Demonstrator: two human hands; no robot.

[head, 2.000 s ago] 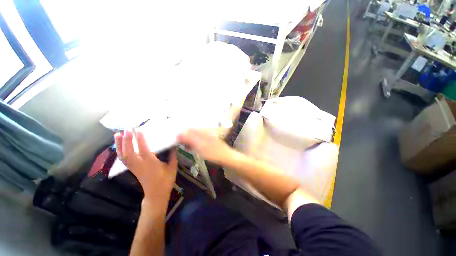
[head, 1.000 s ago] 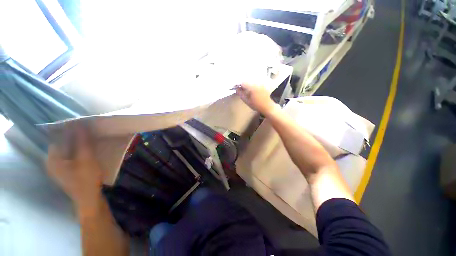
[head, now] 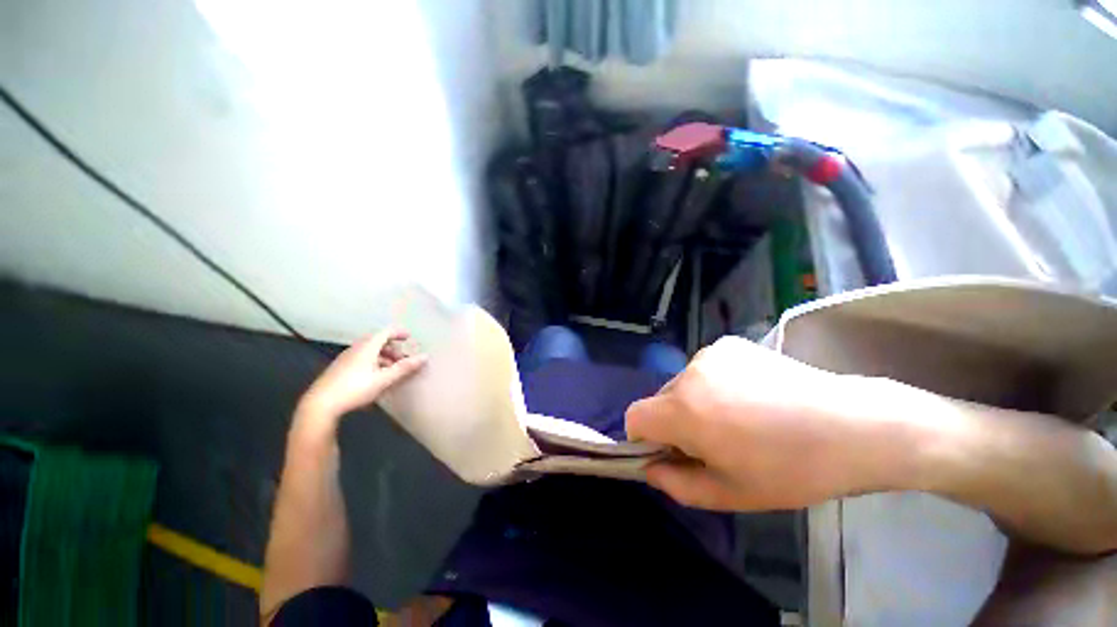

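A cream sewn cover [head: 459, 410] hangs between my hands over my dark-blue apron. My left hand [head: 365, 370] grips its left panel near the upper edge. My right hand [head: 723, 423] is closed on the folded seam edge near the middle. A wide curved cream panel with a beige-grey inner side [head: 968, 337] extends to the right behind my right forearm; whether it is one piece with the held part is hard to tell.
Black bundles [head: 588, 208] lie ahead, with a red item [head: 692, 142] on top. A grey hose with a red band [head: 857, 202] curves beside cream covers [head: 943, 159] at the upper right. A white panel [head: 306, 147] stands left. Green material [head: 86, 527] is lower left.
The view has swung left, towards the white panel and bundles. The cover has come off the bright pile area and is now held over my lap, with my right hand on its folded edge.
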